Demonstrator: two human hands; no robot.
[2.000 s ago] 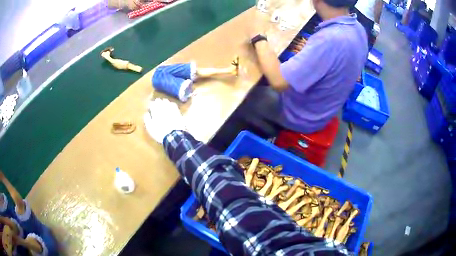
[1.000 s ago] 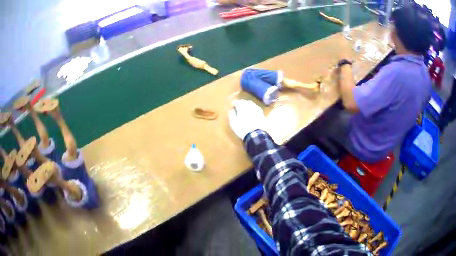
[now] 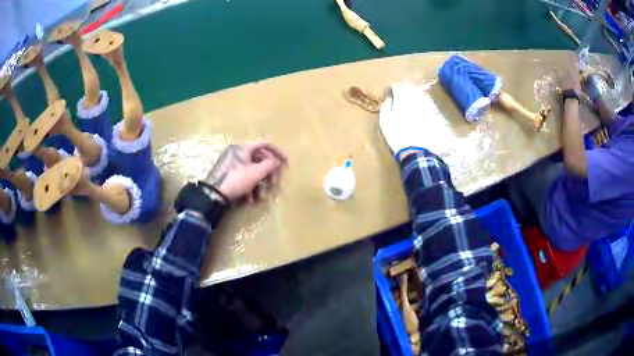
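Observation:
My bare, tattooed left hand is over the middle of the bench, fingers curled and blurred; whether it holds anything is unclear. My gloved right hand is beside a small brown sandal part, its fingertips at or touching the part's right end; its grip is unclear. A squat white bottle with a blue tip is between my hands. A blue shorts piece with one tan leg lies flat right of my right hand.
Shorts-and-leg assemblies stand soles up at left. A blue bin of tan legs is under my right forearm. A loose leg lies on the green belt. A co-worker in a purple shirt is at right.
The view has turned left, showing more of the standing assemblies. My left hand has come into view. My right hand has moved closer to the sandal part.

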